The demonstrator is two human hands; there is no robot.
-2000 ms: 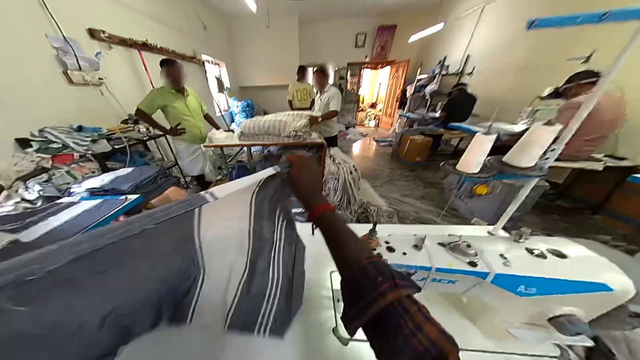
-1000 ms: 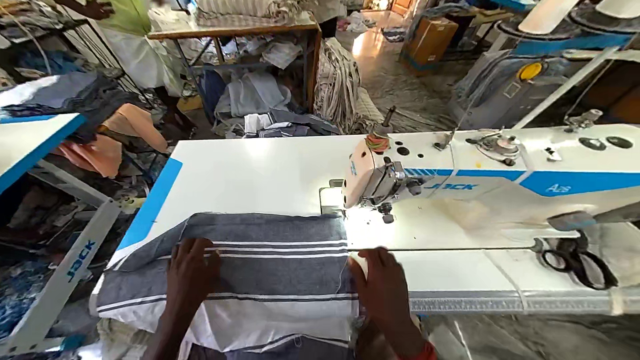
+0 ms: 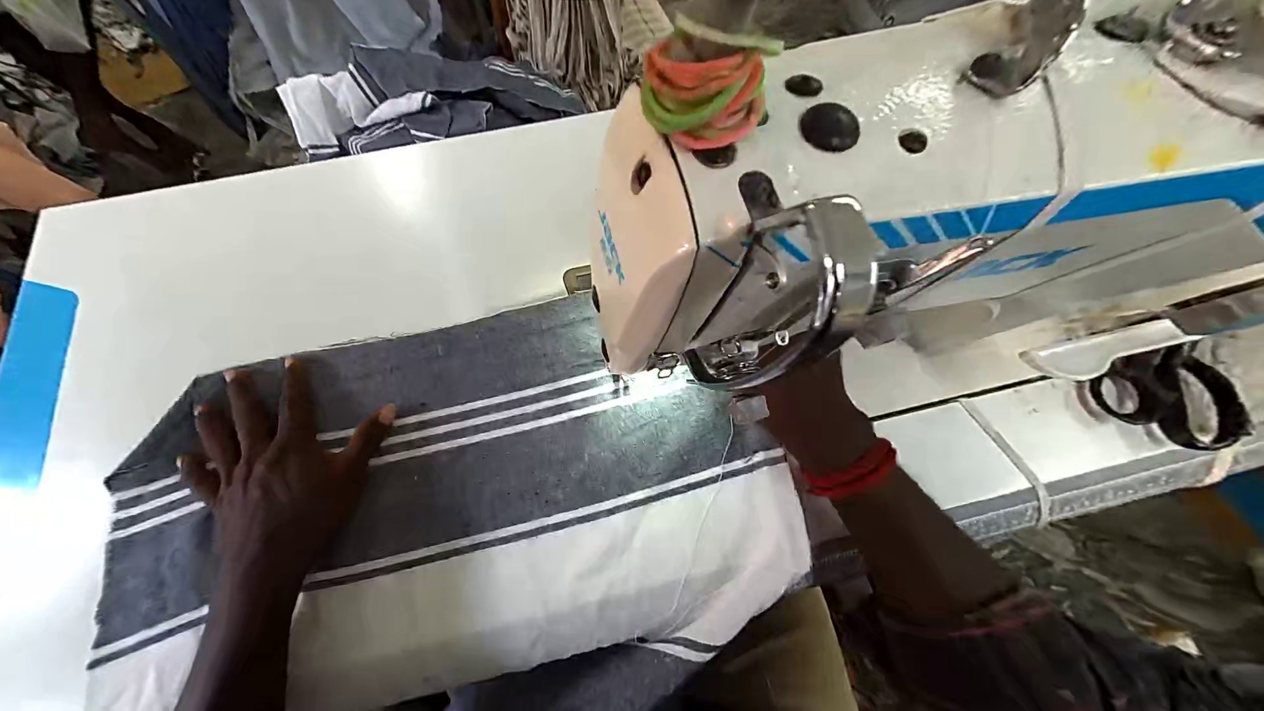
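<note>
A dark grey cloth with white stripes and a white band (image 3: 513,494) lies across the bed of a white Jack sewing machine (image 3: 647,237). Its upper part runs beneath the lit needle area. Spread flat on the cloth's left part is my left hand (image 3: 276,464), fingers apart, holding nothing. My right hand (image 3: 805,400), with a red band at the wrist, reaches behind the machine head's metal guard at the cloth's right edge. Its fingers are hidden there. A loose white thread hangs over the cloth below the needle area.
Black-handled scissors (image 3: 1170,395) lie on the machine bed at the right. Red and green bands (image 3: 703,94) wrap a post on the machine head. More striped cloth (image 3: 425,99) is heaped beyond the table's far edge.
The cloth was held up two seconds ago and now lies flat under the machine head. My right hand has moved from the cloth's right edge to behind the head's guard. The view is closer.
</note>
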